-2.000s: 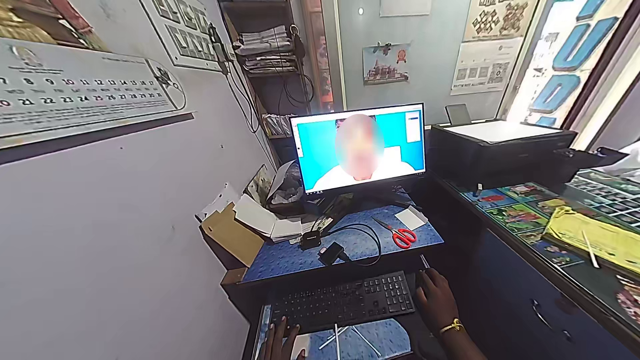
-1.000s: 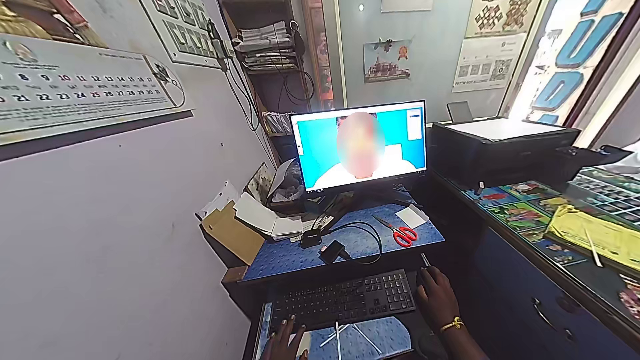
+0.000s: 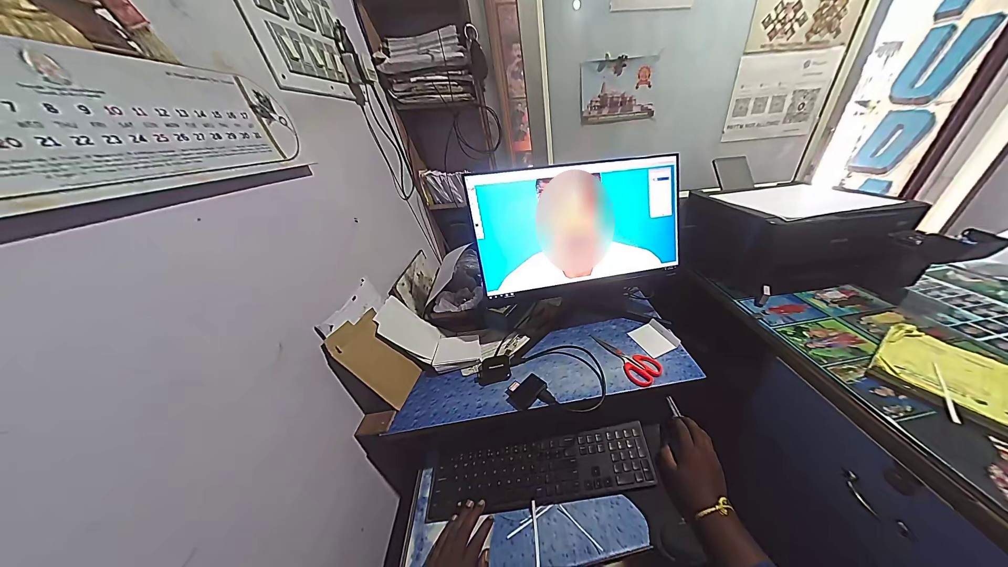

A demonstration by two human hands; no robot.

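My left hand [image 3: 461, 537] lies with its fingers apart at the lower left edge of the black keyboard [image 3: 543, 468]. My right hand [image 3: 694, 463], with a yellow band at the wrist, curves over a computer mouse to the right of the keyboard; the hand hides most of the mouse. Behind them stands a monitor [image 3: 504, 228] showing a portrait on a blue background. Red-handled scissors [image 3: 642, 368], a small white paper [image 3: 654, 339] and a black adapter with a cable [image 3: 528, 390] lie on the blue desktop. Thin white strips [image 3: 537, 531] lie below the keyboard.
At the left of the desk are a brown envelope [image 3: 378, 358] and white papers [image 3: 409, 331]. A black printer [image 3: 803, 236] stands on the right-hand counter, with a yellow packet [image 3: 945, 366] nearer me. Stacked papers [image 3: 429, 67] fill a shelf behind. The wall borders the left side.
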